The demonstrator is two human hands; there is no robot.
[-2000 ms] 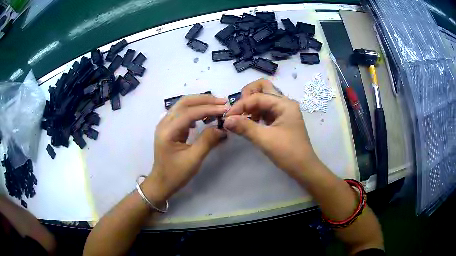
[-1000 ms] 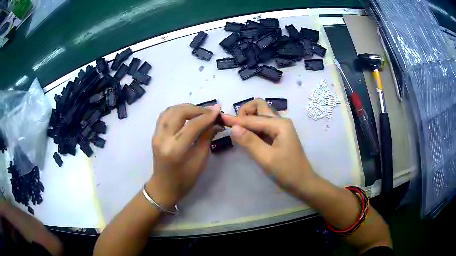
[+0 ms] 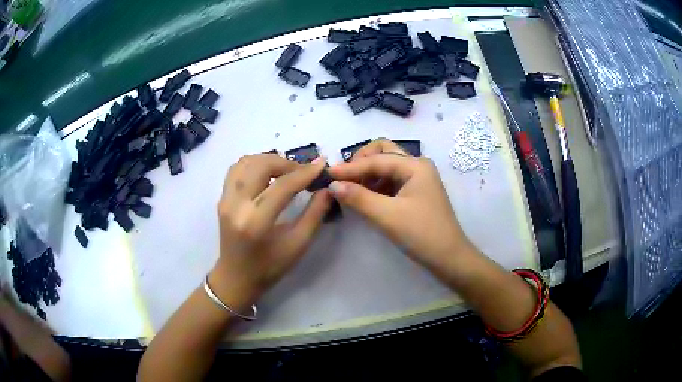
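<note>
My left hand (image 3: 265,213) and my right hand (image 3: 400,198) meet fingertip to fingertip at the middle of the white sheet (image 3: 359,280). A small black part (image 3: 320,181) is pinched between their fingertips, largely hidden by them. Which end each hand holds is hard to tell. Black housings lie just behind the hands, one (image 3: 302,154) behind the left fingers and another (image 3: 354,151) by the right fingers. One more dark housing (image 3: 333,212) lies just below the fingertips, partly covered. Tiny white bits (image 3: 474,143) are scattered right of the right hand.
Black housings are heaped at left (image 3: 123,153) and at upper centre (image 3: 392,60). A clear bag (image 3: 34,183) and small black parts (image 3: 36,280) are at far left. A red screwdriver (image 3: 529,153), hammer (image 3: 569,186) and clear trays (image 3: 636,149) are at right. A person's arm shows lower left.
The hands stay together at the middle, with the fingers shifted slightly around the small part. The dark housing below the fingertips is more covered than a second ago. The camera view has shifted slightly.
</note>
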